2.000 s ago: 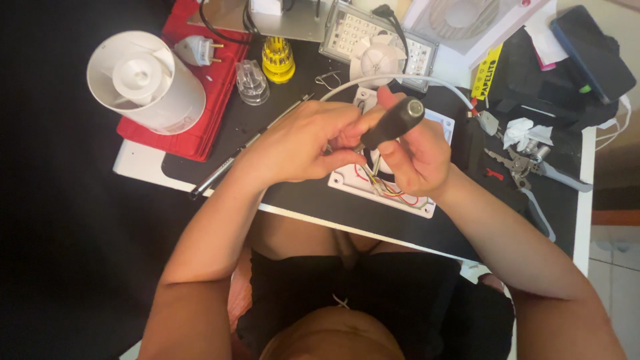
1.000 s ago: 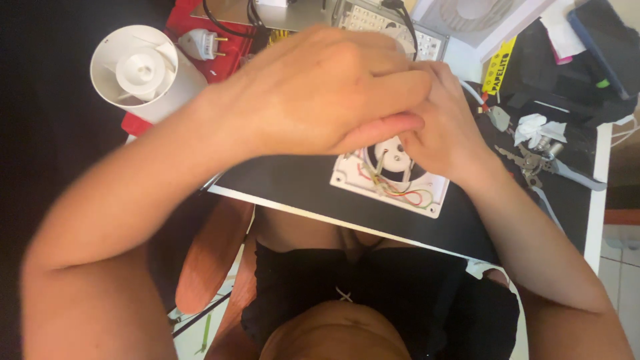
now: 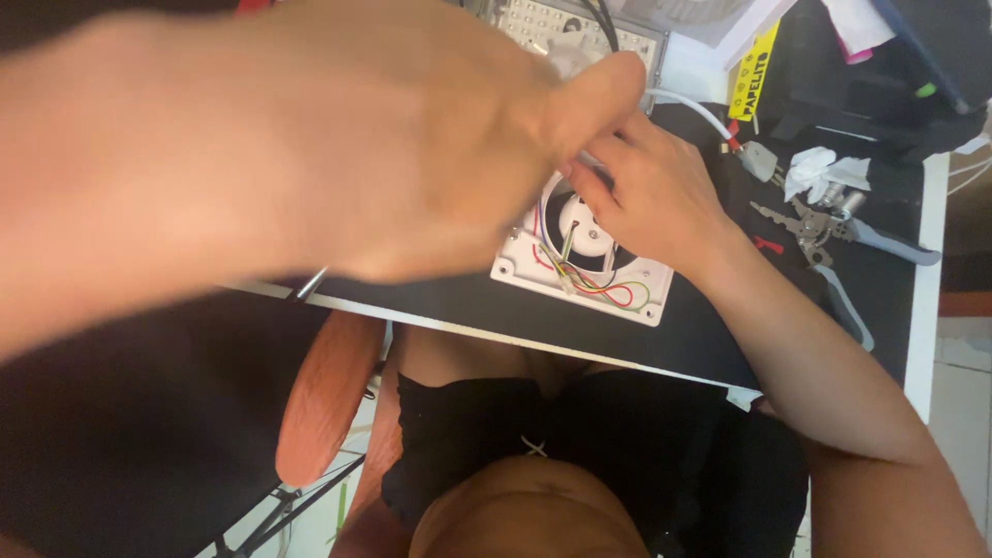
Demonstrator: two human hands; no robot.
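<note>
My left hand (image 3: 434, 139), large and blurred near the camera, reaches in from the left over the work. Its fingers are curled and whatever they hold is hidden. My right hand (image 3: 659, 194) lies over the upper right of a white plastic fan housing (image 3: 511, 271), its fingertips partly hidden beside my left hand. The housing rests on the black desk surface, showing a round hub (image 3: 585, 225) with a screw. Red, green, yellow and black wires (image 3: 612, 293) loop along its near side, gathered at a small connector.
Wire-stripping pliers (image 3: 814, 229) with grey handles lie at the right, near crumpled white paper (image 3: 810, 172) and a grey plug (image 3: 759, 161). Behind my hands is an LED panel (image 3: 647, 50). A yellow packet (image 3: 753, 74) leans by a black bag (image 3: 837, 93). The white desk edge (image 3: 465, 329) runs in front.
Two seconds ago a black-handled tool stood between my hands over the housing; it is now out of sight. My left hand has come up closer to the camera and covers the back left.
</note>
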